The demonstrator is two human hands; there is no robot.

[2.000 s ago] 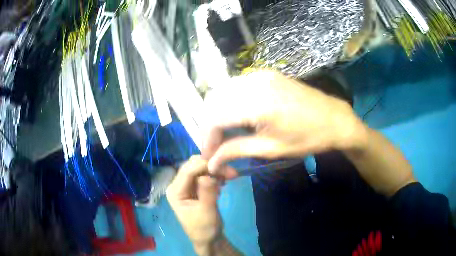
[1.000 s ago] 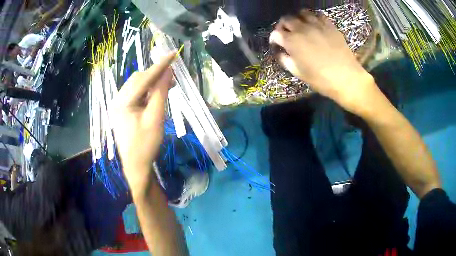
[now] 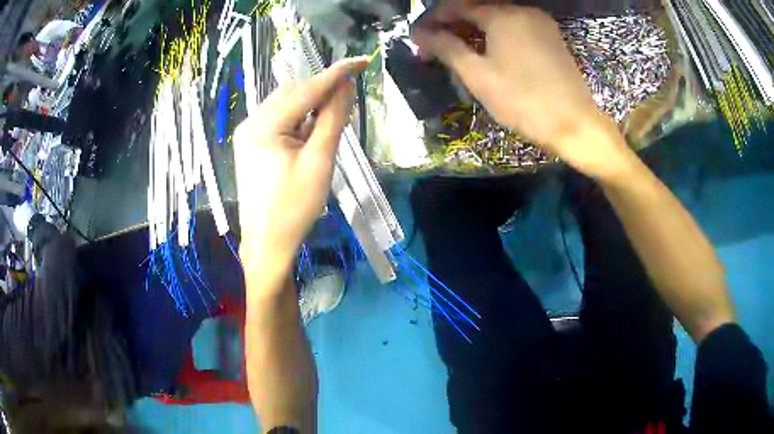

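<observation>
My left hand (image 3: 284, 161) is pinched on a short yellow lead wire (image 3: 376, 54), whose tip points at the bright working point of the grey bench machine (image 3: 339, 21). White light strips (image 3: 361, 203) hang below and behind this hand, with blue lead wires (image 3: 441, 297) at their lower ends. My right hand (image 3: 518, 76) is at the other side of the working point, fingertips close together beside it. Whether it holds a small piece cannot be told. A heap of tiny silvery-brown terminals (image 3: 624, 63) lies right of and behind it.
Yellow wire bits (image 3: 471, 140) lie at the heap's left edge. Another strip bundle (image 3: 182, 153) overhangs the bench at left, near a blue handle (image 3: 223, 110). More strips (image 3: 713, 51) hang at far right. A person's dark hair (image 3: 59, 314) and a red stool (image 3: 208, 386) are at lower left.
My left hand has moved right and up to the machine with the yellow wire. My right hand has moved left from over the terminal heap to the working point. The view has shifted slightly.
</observation>
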